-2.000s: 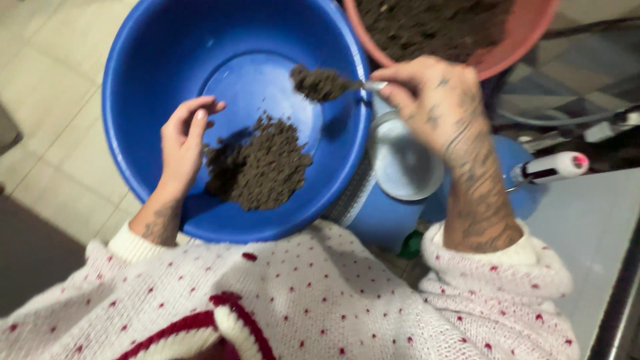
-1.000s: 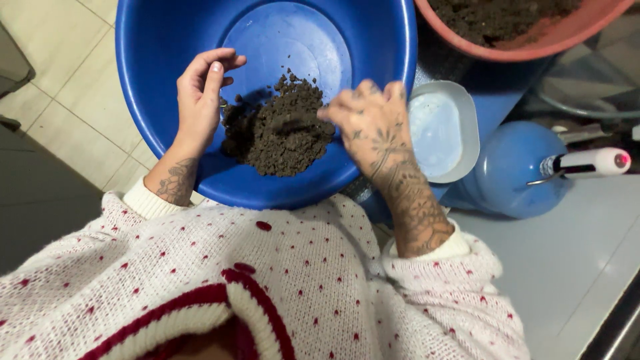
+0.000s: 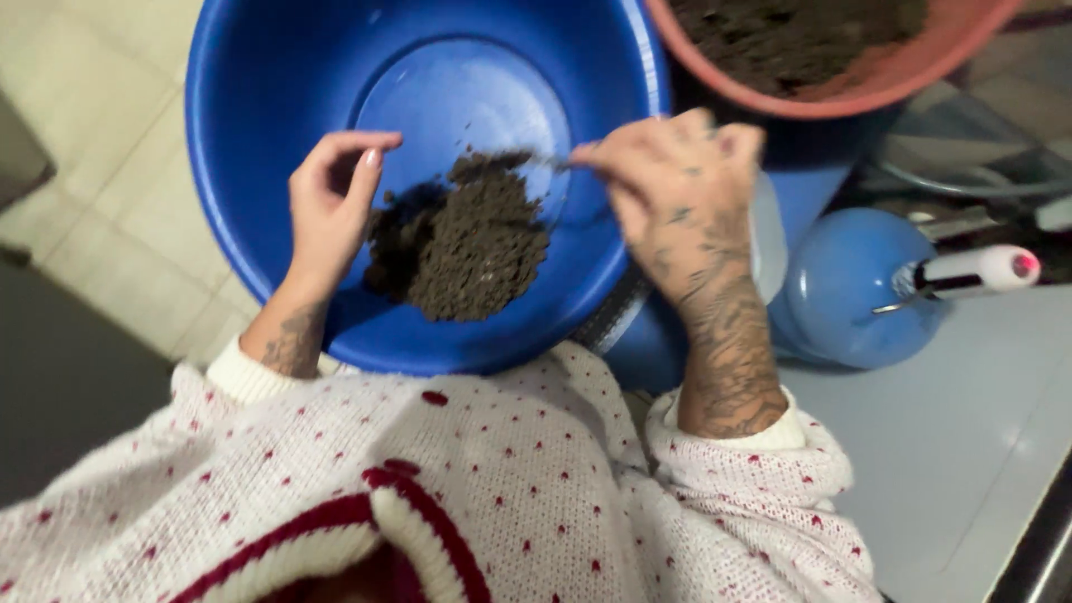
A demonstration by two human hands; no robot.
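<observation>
A pile of dark, crumbly soil [image 3: 481, 247] lies in a large blue plastic basin [image 3: 410, 352], low and near my body. My left hand [image 3: 335, 197] is over the basin's left part beside the soil, fingers apart and holding nothing. Above the basin's right side, my right hand [image 3: 682, 188] pinches a thin metal utensil [image 3: 551, 161], blurred by motion; it looks like a spoon or fork. Its far end is at the top edge of the pile, with dark soil at it. A reddish plastic pot [image 3: 779, 105] at the upper right holds more soil [image 3: 754, 42].
Right of my right wrist is a whitish plastic container [image 3: 768, 239], partly hidden. Beyond it a round blue water jug [image 3: 863, 285] carries a white pump dispenser [image 3: 980, 270] with a metal spout. A light grey surface [image 3: 938, 419] lies at the lower right, and floor tiles [image 3: 126, 151] show left.
Two seconds ago the utensil was raised with a clump of soil on it; one second ago my right hand was close at the pile. It has since moved back to the right.
</observation>
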